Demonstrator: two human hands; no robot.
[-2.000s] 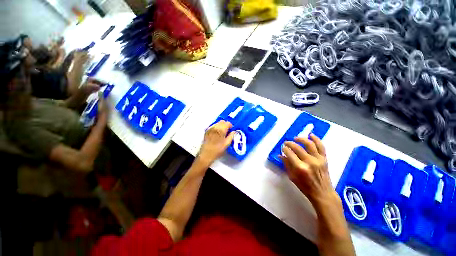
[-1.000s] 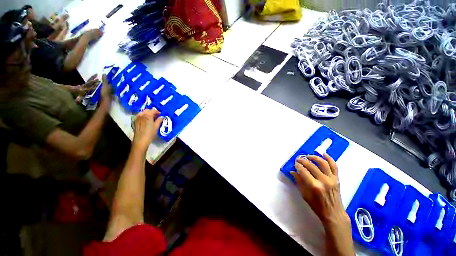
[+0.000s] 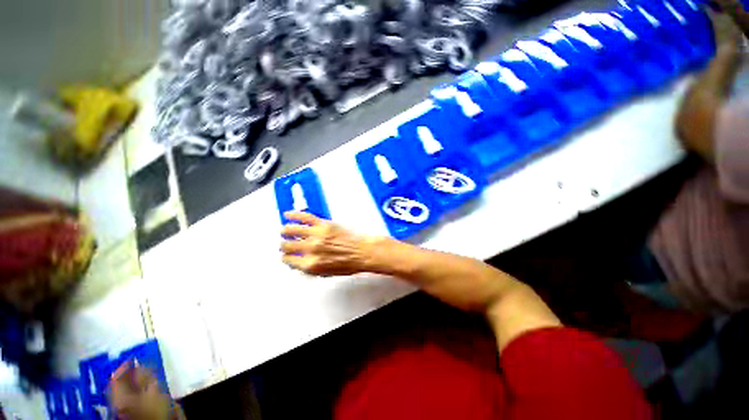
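Observation:
My right hand (image 3: 324, 248) lies over the lower half of a single blue tray (image 3: 310, 177). A white plug-like part (image 3: 299, 197) shows in the tray's upper recess. The fingers hide the lower pocket, and whether they grip anything cannot be told. My left hand (image 3: 138, 395) is blurred and cut off by the bottom edge at lower left. It is over the edge of a group of blue trays (image 3: 149, 358), its grip unclear. A loose coiled cable (image 3: 262, 165) lies on the dark strip beyond the single tray.
A large cable pile (image 3: 287, 61) fills the back. A long row of blue trays (image 3: 509, 152) runs right; the nearest two hold coiled cables. A red and gold bag (image 3: 41, 246) and a yellow bag (image 3: 98, 119) are at left. Another person's arm (image 3: 698, 107) is at right.
The view has swung right, showing the long tray row. My left hand now appears at the lower left, still by the tray group. My right hand remains over the single tray.

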